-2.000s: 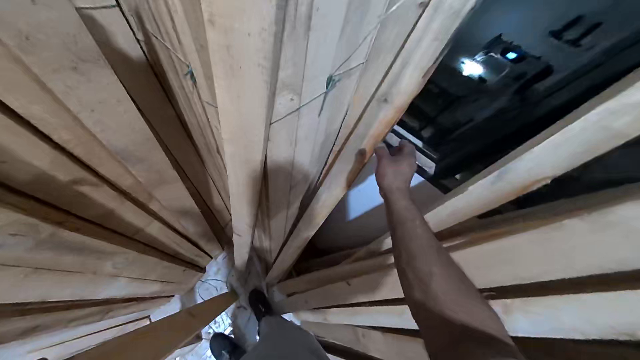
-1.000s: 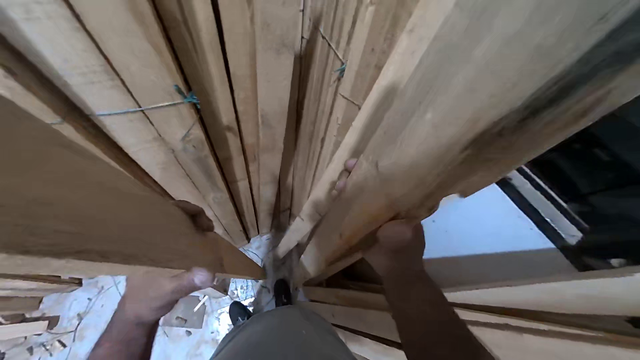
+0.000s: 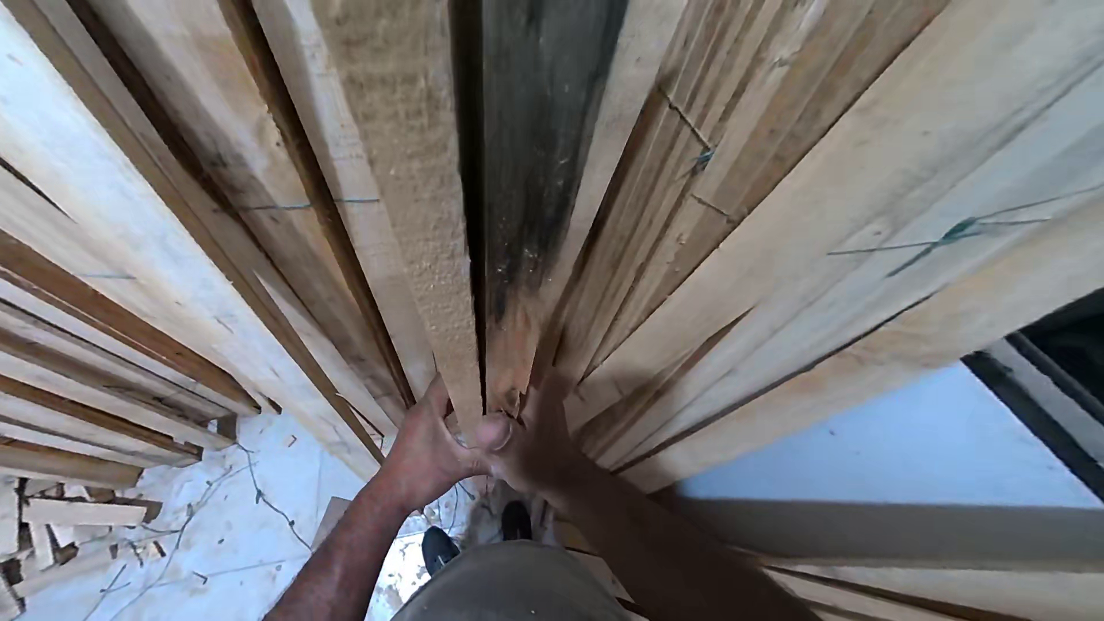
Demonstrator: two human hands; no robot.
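Note:
My left hand point(image 3: 431, 453) and my right hand point(image 3: 526, 435) are close together, low in the middle of the view. Between them they grip the edges of upright wooden boards: a rough pale board point(image 3: 405, 172) and, just right of it, a board with a dark grey-black stained face point(image 3: 548, 129). A narrow dark gap separates these two boards. My left fingers wrap the left side; my right hand is on the right side, its thumb across the front. Bundled boards point(image 3: 724, 112) tied with thin twine point(image 3: 705, 158) stand to the right.
More boards lean at the left point(image 3: 190, 233) and right point(image 3: 862, 172). Wood offcuts point(image 3: 82, 513) and loose wire or string point(image 3: 259, 492) lie on the pale floor point(image 3: 216, 552) at lower left. A light panel point(image 3: 897, 440) is at the right. My shoes point(image 3: 516, 521) stand below.
My hands, apart on separate boards a second ago, have come together on boards in the middle. Two seconds ago only my right arm showed, reaching to a board at the right. The view has turned.

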